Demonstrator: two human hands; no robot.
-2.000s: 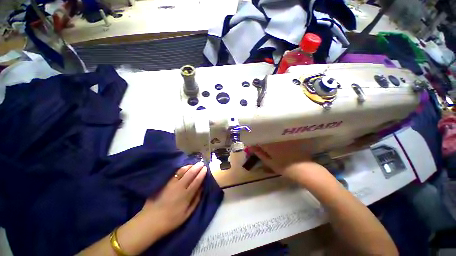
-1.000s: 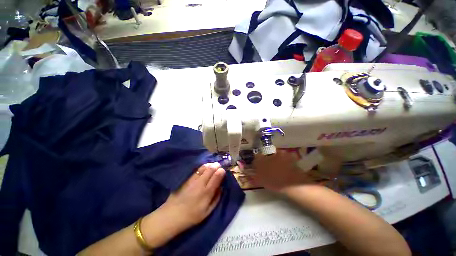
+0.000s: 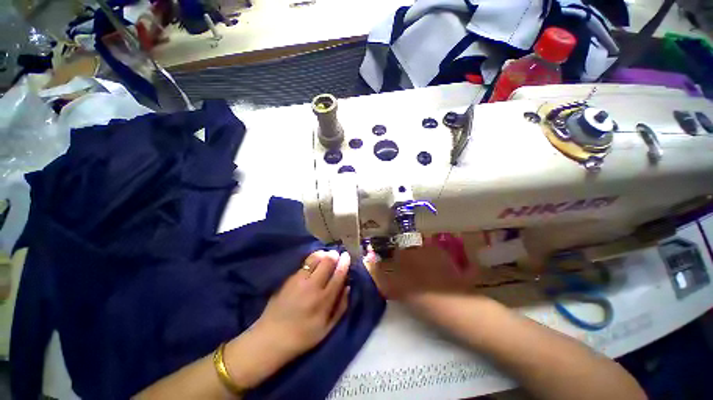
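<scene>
The navy garment piece (image 3: 148,266) lies spread over the left of the white table, its right part running under the left end of the sewing machine head (image 3: 485,172). My left hand (image 3: 309,297) lies on the cloth, fingertips together at the needle area, pressing and gripping the fabric. My right hand (image 3: 414,273) is blurred, just under the head, its fingertips at the cloth's edge close to my left fingertips. Whether it pinches the cloth is unclear. The presser foot and needle are mostly hidden behind fingers and the head.
Blue-handled scissors (image 3: 582,305) lie right under the arm, near pink and white scraps (image 3: 500,250). A red-capped bottle (image 3: 539,66) and pale cut pieces (image 3: 461,39) are behind the head. A crumpled plastic bag (image 3: 35,125) is far left.
My right hand has moved left from under the arm to beside my left fingertips. My left hand stays on the cloth. The view has shifted, and more of the scissors shows.
</scene>
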